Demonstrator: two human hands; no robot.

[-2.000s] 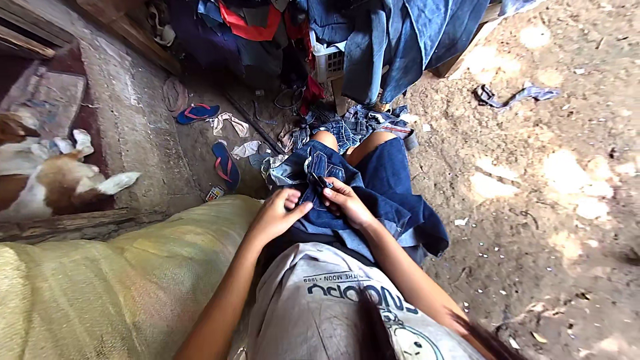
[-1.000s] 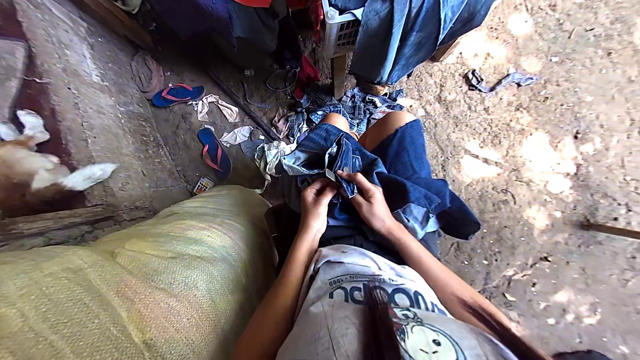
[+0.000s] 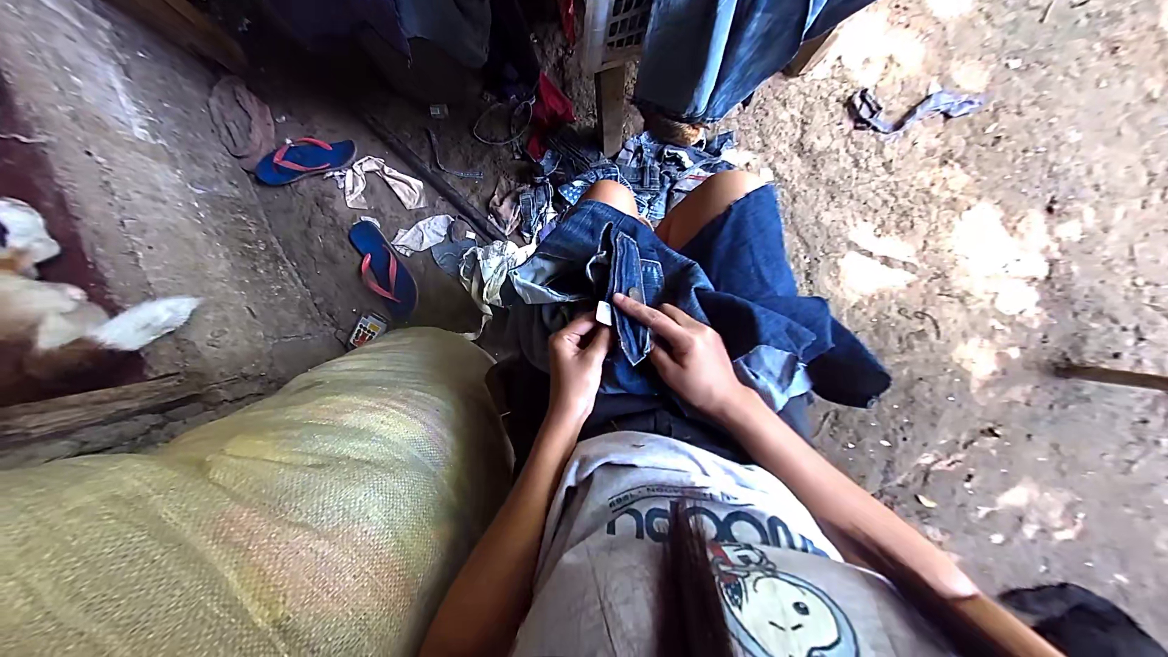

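Observation:
A blue denim garment [image 3: 762, 301] lies bunched over my lap, its lighter underside showing at some edges. A narrow denim strip, which looks like a waistband end [image 3: 628, 292], stands up between my hands. My left hand [image 3: 579, 356] pinches a small white tag [image 3: 603, 313] at the strip's left side. On the strip's right side, my right hand [image 3: 689, 351] holds the denim with its index finger stretched along it, near the tag. The fingertips of both hands are close together. Whether the tag is attached to the denim cannot be told.
A large woven sack [image 3: 365, 474] bulges at my left. Denim scraps [image 3: 652, 173] lie beyond my knees, below hanging denim [image 3: 712, 55] and a plastic crate [image 3: 627, 26]. Blue flip-flops [image 3: 383, 269] and rags [image 3: 388, 182] are on the ground. An animal with white-and-brown fur [image 3: 64, 319] lies at far left.
My right index finger now stretches along the strip, where one second ago both hands gripped the denim close together. The white tag shows more plainly between them. The view has shifted.

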